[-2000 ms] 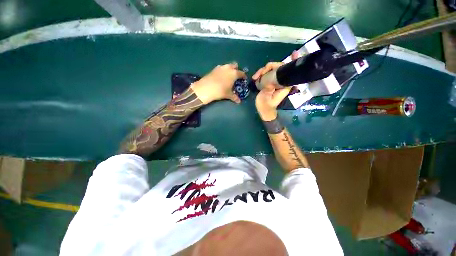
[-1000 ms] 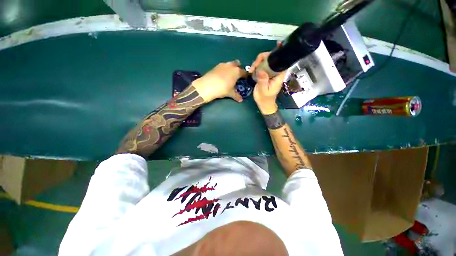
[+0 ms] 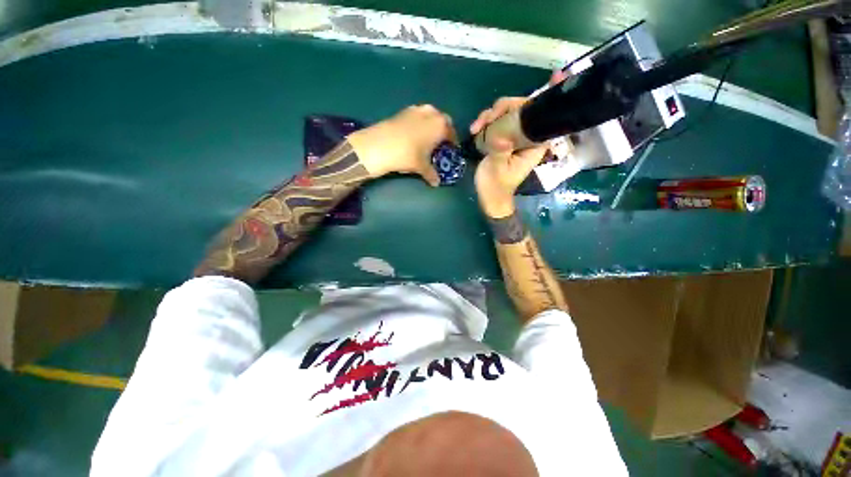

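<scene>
My left hand point(image 3: 408, 142) holds a small round black part point(image 3: 449, 163) with blue-silver glints, its face turned toward the driver. My right hand point(image 3: 504, 149) is wrapped around the tan grip of a thick black power screwdriver point(image 3: 577, 99). The driver is tilted, its tip pointing left and down at the round part; I cannot tell whether they touch. The white and grey screw feeder point(image 3: 644, 119), with a red switch, stands behind and right of the right hand, partly hidden by the driver. No screw can be made out.
A dark phone point(image 3: 327, 140) lies partly under my left forearm on the green bench point(image 3: 187, 168). A red and gold can point(image 3: 711, 194) lies on its side at right, near a thin pale rod point(image 3: 634, 175). Small shiny pieces lie before the feeder. An open carton point(image 3: 709, 354) stands below the bench edge.
The driver has swung from a steeper tilt one second ago to a flatter one, its body further right, and its tip has drawn slightly away from the round part. The whole view has shifted a little.
</scene>
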